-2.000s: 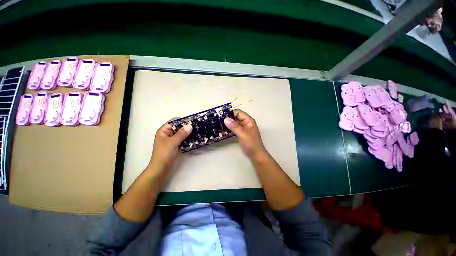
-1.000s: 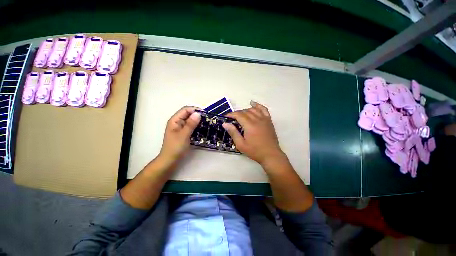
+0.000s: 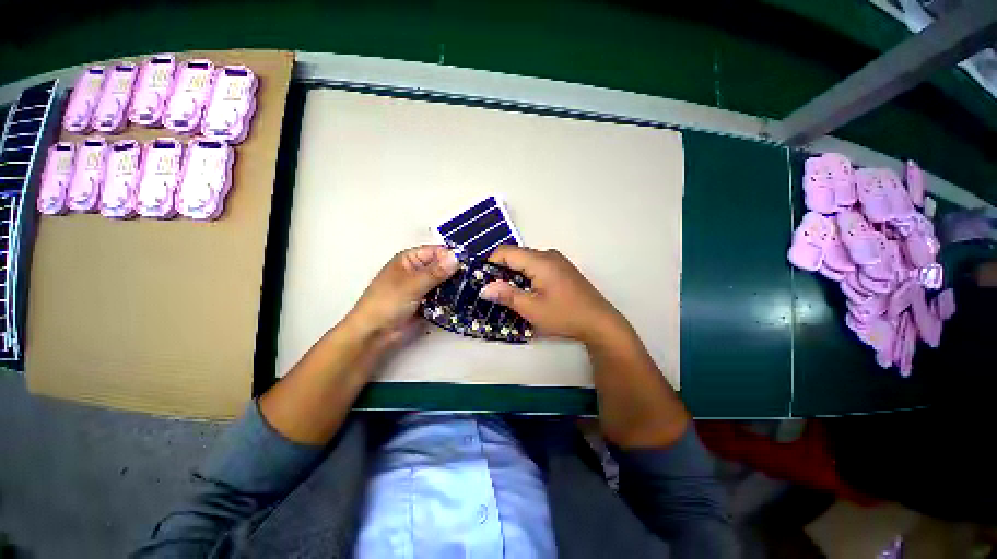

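A dark populated PCB panel with small shiny parts is held over the cream mat. My left hand grips its upper left part with thumb and fingers. My right hand grips its right side, thumb on its face. A striped black panel with white lines and a pale edge sticks out beyond the fingers, tilted. Its near end is hidden by the hands and the populated panel, so I cannot tell how the two join.
Pink filled housings stand in two rows on the brown cardboard at left. Striped panels lie at far left. Loose pink shells are heaped on the green bench at right. A grey post rises at upper right.
The populated panel was held wide between both hands, then drawn in closer and lower. The striped section has come into view beyond it and now shows more. The whole scene has shifted in view.
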